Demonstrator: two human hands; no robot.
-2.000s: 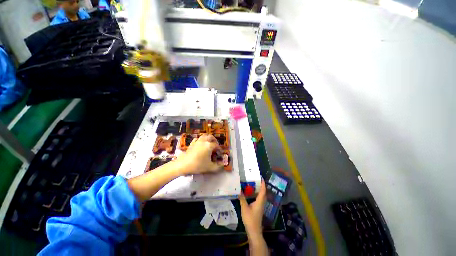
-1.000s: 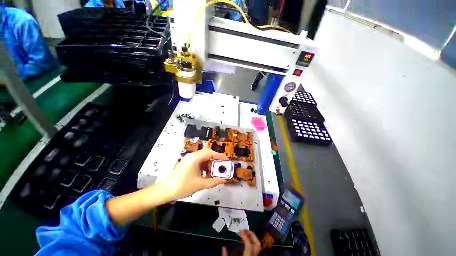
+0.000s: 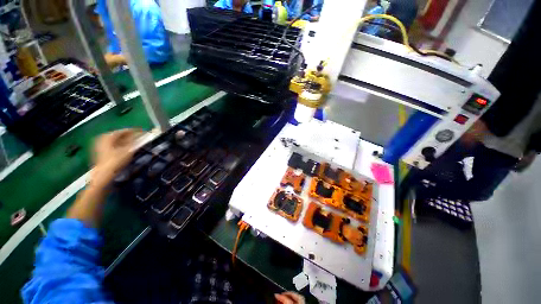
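Observation:
My left hand [image 3: 113,157] is blurred at the left edge of the black blister tray [image 3: 172,205]; whether it holds anything cannot be told. Several square housings [image 3: 203,193] with pale rims sit in the tray's pockets. Orange fixture blocks [image 3: 320,219] with dark centres stand in rows on the white machine table [image 3: 267,228], with one black block [image 3: 304,163] at the back left. Only the fingertips of my right hand [image 3: 289,298] show at the bottom edge, so its grip is hidden.
The brass-gold dispensing head [image 3: 310,83] hangs behind the fixtures. Stacked black trays [image 3: 243,53] stand at the back. A metal post [image 3: 133,65] rises behind my left hand. A small pale square part [image 3: 18,216] lies on the green conveyor. A person [image 3: 492,157] is at the right.
My left hand has moved left from the fixtures, where it held a housing, to the tray. The view has turned left. My right hand has mostly dropped out of the picture.

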